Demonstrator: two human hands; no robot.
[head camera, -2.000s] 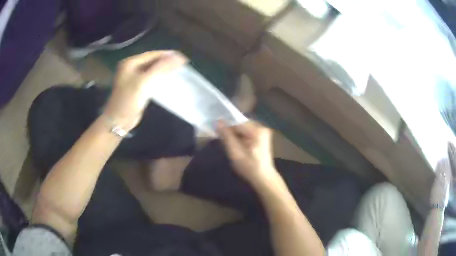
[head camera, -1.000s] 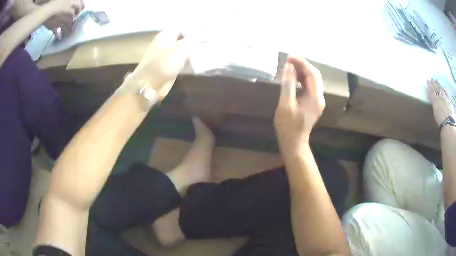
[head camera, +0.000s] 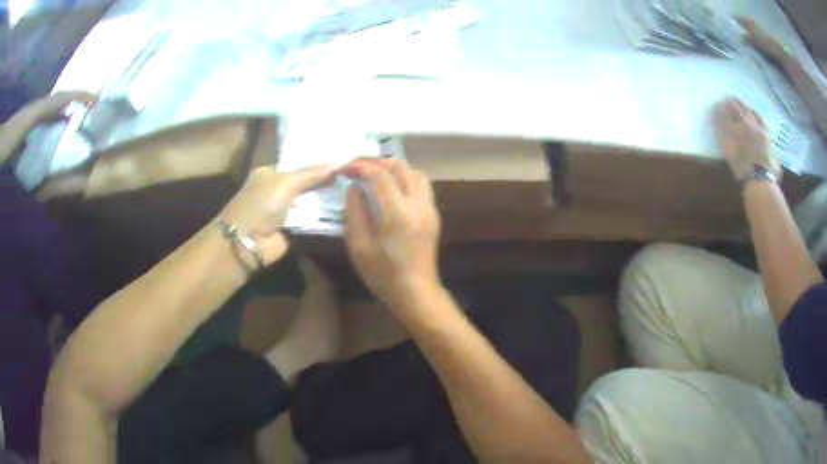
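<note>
A white instruction sheet (head camera: 317, 212) with dark print hangs at the front edge of the foam-covered table, between my hands. My left hand (head camera: 272, 204) grips its left side, with the thumb and fingers reaching right across it. My right hand (head camera: 392, 217) is closed on its right side, fingers bent over the paper. The fingertips of both hands meet near the sheet's middle. A part of the sheet is hidden behind my fingers, and its fold is too blurred to tell.
White foam (head camera: 508, 91) covers brown cartons (head camera: 481, 207). Loose printed sheets (head camera: 399, 45) lie behind my hands. A pile of folded leaflets (head camera: 676, 25) lies at the back right. Another person's hand (head camera: 745, 136) rests on paper at right; another hand (head camera: 41, 118) holds paper at left.
My view has swung up to the table. My hands have come together over the sheet at the table's edge, the right one moving left. The neighbour's hand at right shows a paper beside it.
</note>
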